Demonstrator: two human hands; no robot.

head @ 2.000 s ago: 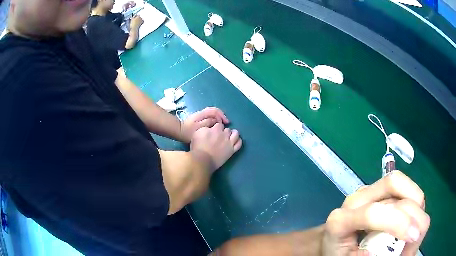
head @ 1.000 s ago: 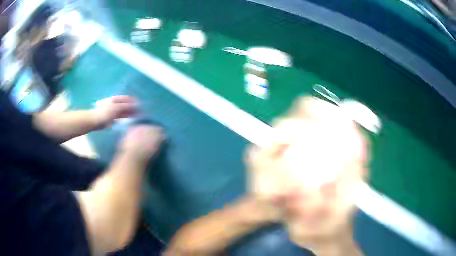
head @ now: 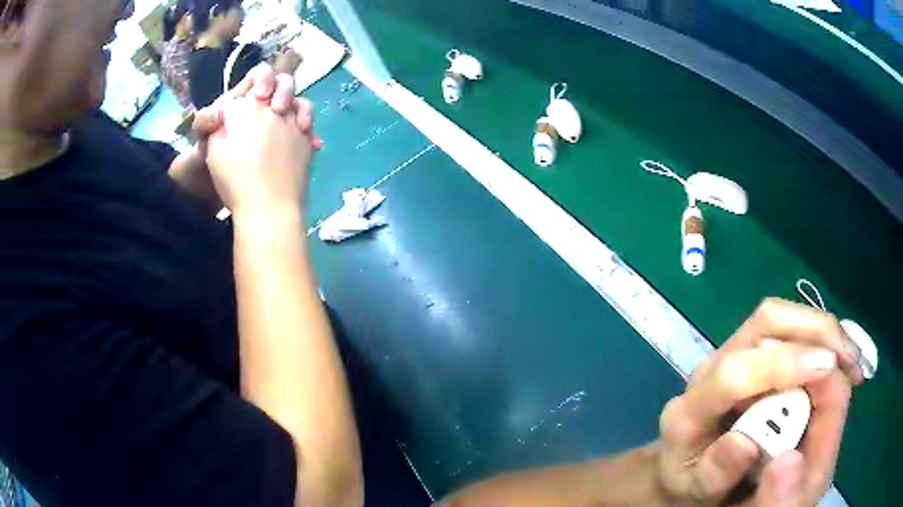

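My left hand (head: 703, 416) is at the lower right, its forearm coming in from the bottom. It is closed around a white rounded device (head: 774, 424). The device's narrow end faces the camera, with a dark slot and a small dark dot. The rest is hidden by fingers. Fingers wrap its top, right side and underside; I cannot tell whether some belong to my right hand. Just behind the fingers, a white shell cover (head: 859, 349) and a cord loop (head: 810, 293) show on the belt.
The green belt (head: 614, 129) carries spaced filled halves (head: 694, 238) with covers (head: 718, 192). A scuffed pale rail (head: 554, 233) separates it from the dark-green bench (head: 465, 327), where white pieces (head: 351, 216) lie. A co-worker in black (head: 129, 297) sits close at left, hands (head: 259, 124) clasped and raised. Others sit beyond.
The blur is gone and the view has shifted left. My clasped grip now sits at the lower right, with the device's slotted end visible. The co-worker's hands have risen from the bench and come together.
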